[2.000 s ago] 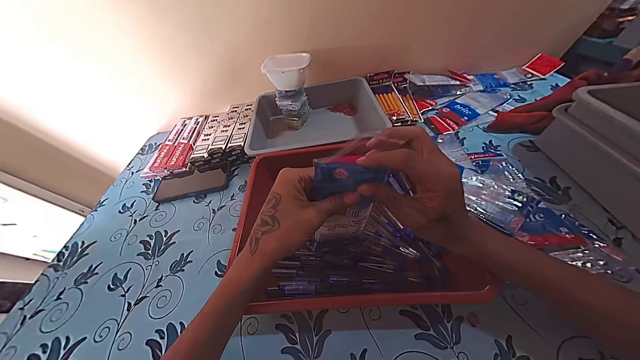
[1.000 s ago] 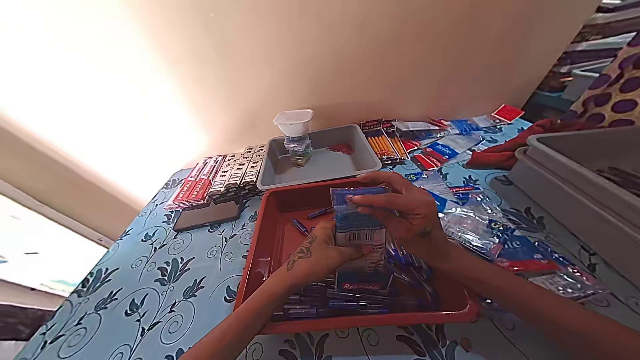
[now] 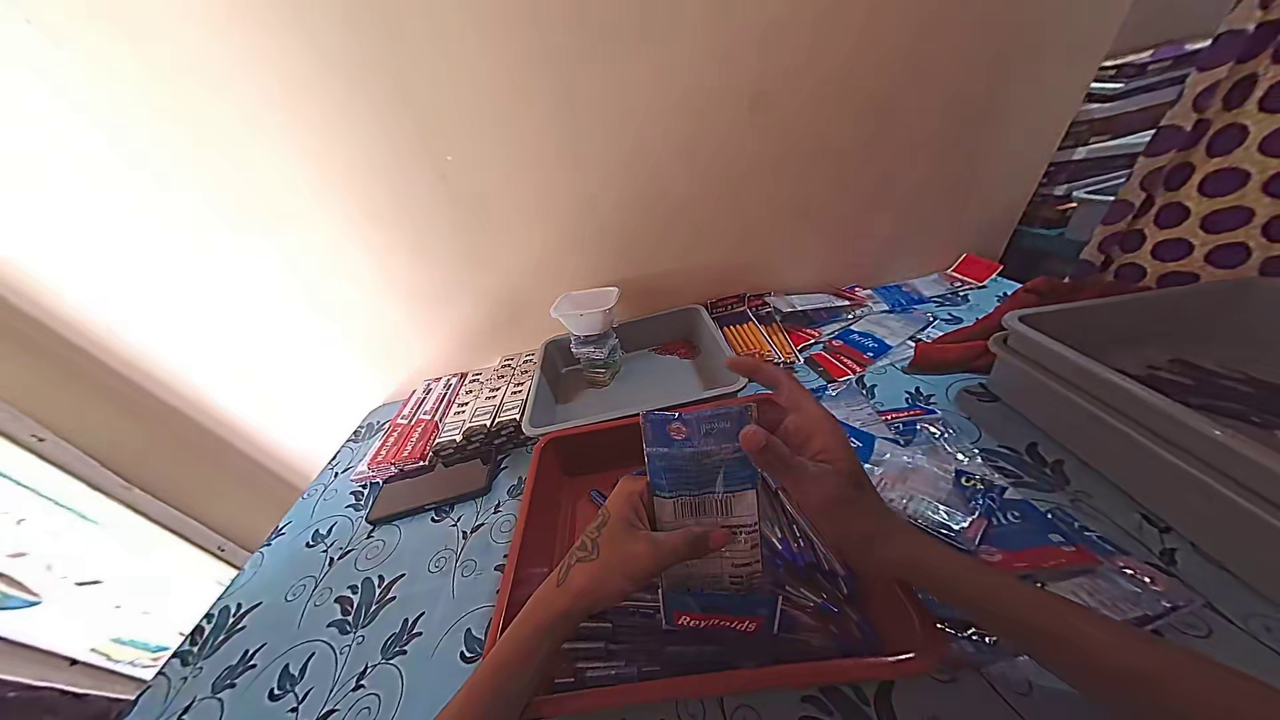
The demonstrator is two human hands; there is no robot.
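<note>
My left hand (image 3: 625, 550), with a dark pattern on its back, grips a blue and white printed Reynolds pen packet (image 3: 705, 500), its thumb across the lower part near a barcode. My right hand (image 3: 805, 450) is at the packet's upper right corner, thumb by the edge and fingers spread; whether it touches is hard to tell. Under both hands is a red plastic tray (image 3: 700, 690) holding many blue pens (image 3: 810, 600), partly hidden by the packet and hands.
Behind is a grey tray (image 3: 660, 385) with stacked small items and a white plastic tub (image 3: 586, 310). Boxes (image 3: 415, 425) and a dark flat case (image 3: 430, 490) lie left. Pencil packs (image 3: 755, 335), clear packets (image 3: 920, 470) and stacked grey crates (image 3: 1130, 450) are right, near another person's red sleeve (image 3: 980, 330).
My right hand's fingers have spread apart at the packet's top corner. The packet, folded or bunched between both hands two seconds ago, now shows its full length upright. The view has shifted.
</note>
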